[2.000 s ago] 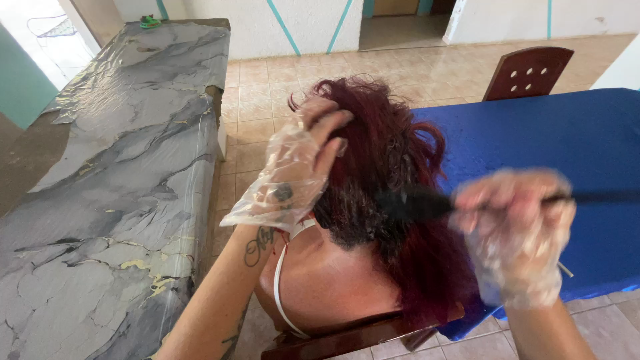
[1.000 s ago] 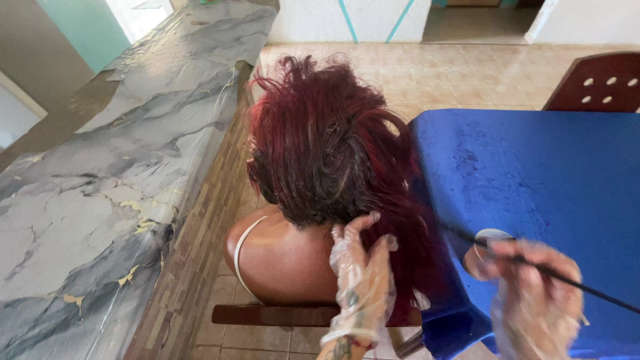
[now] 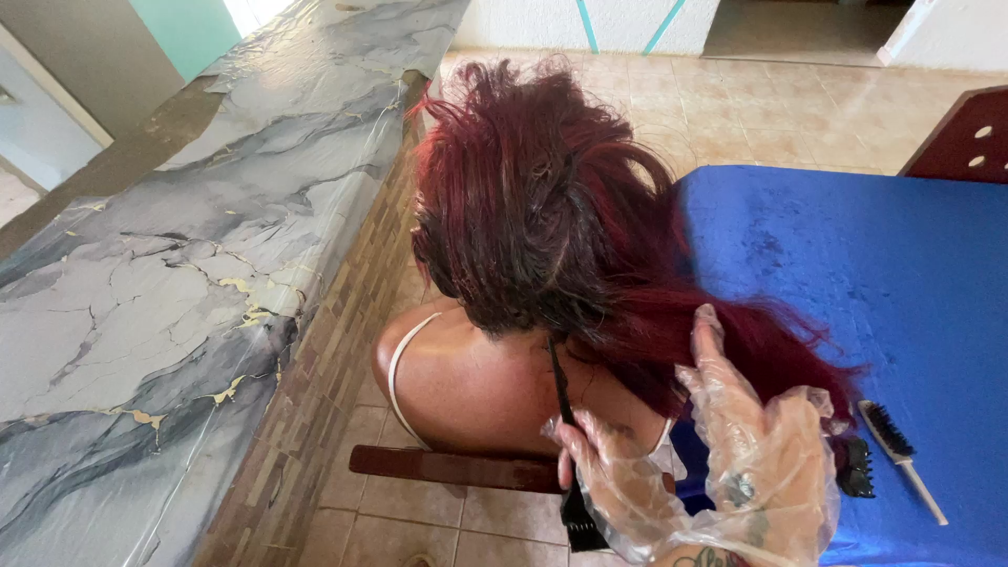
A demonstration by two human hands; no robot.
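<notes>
A seated person's dark red hair (image 3: 520, 181) looks wet and dark at the back of the head. My left hand (image 3: 748, 441), in a clear plastic glove, lies against the long hair swept right, one finger extended over it; its other fingers are partly hidden. Lower down and partly behind it, my gloved right hand (image 3: 614, 472) grips a black tint brush (image 3: 561, 386). The brush's thin handle tip is at the hair by the nape, its bristles pointing down. At the right are a white-handled brush with black bristles (image 3: 890, 431) and a black claw clip (image 3: 857, 468).
A marble-patterned counter (image 3: 197, 291) runs along the left, above a tiled side. The blue-covered table (image 3: 890, 260) stands at right, with a dark red chair (image 3: 965, 138) behind it. The seated person's wooden chair back (image 3: 457, 468) is below their shoulders.
My left hand has moved from near the nape to the hair at the right. The tint brush, held over the table a second ago, now has its handle tip at the nape.
</notes>
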